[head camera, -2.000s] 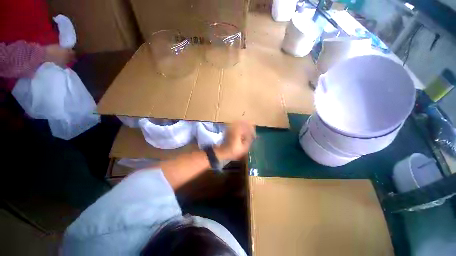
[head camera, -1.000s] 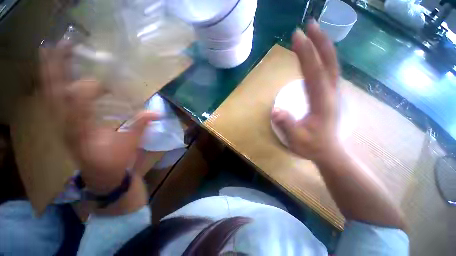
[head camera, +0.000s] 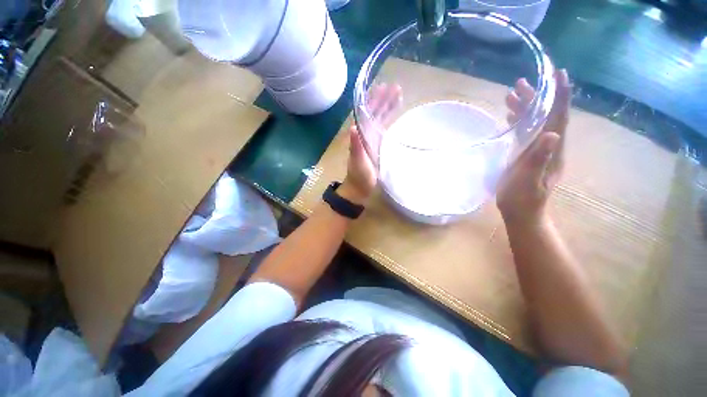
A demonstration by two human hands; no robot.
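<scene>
A clear housing (head camera: 465,31) with a thick shiny rim stands tilted between my hands above the cardboard mat (head camera: 612,163). A bright white bowl (head camera: 438,167) shows through it; whether it lies inside or under the housing I cannot tell. My left hand (head camera: 368,143), with a black wristband, presses against the housing's left wall. My right hand (head camera: 535,159) presses against its right wall, with fingertips seen through the clear wall. Both hands hold it from the sides with palms facing each other.
Stacked white bowls (head camera: 298,58) lean at the left of the mat. A small white bowl (head camera: 508,17) is behind the housing. A cardboard side surface (head camera: 155,163) is at left, with faint clear glints (head camera: 99,116). White bundles (head camera: 232,217) lie below its edge. A dark post (head camera: 431,14) stands at the back.
My left hand has brought the clear housing from the left cardboard to the mat. My right hand has moved from the white bowl to the housing's right side. Both hands now hold the housing.
</scene>
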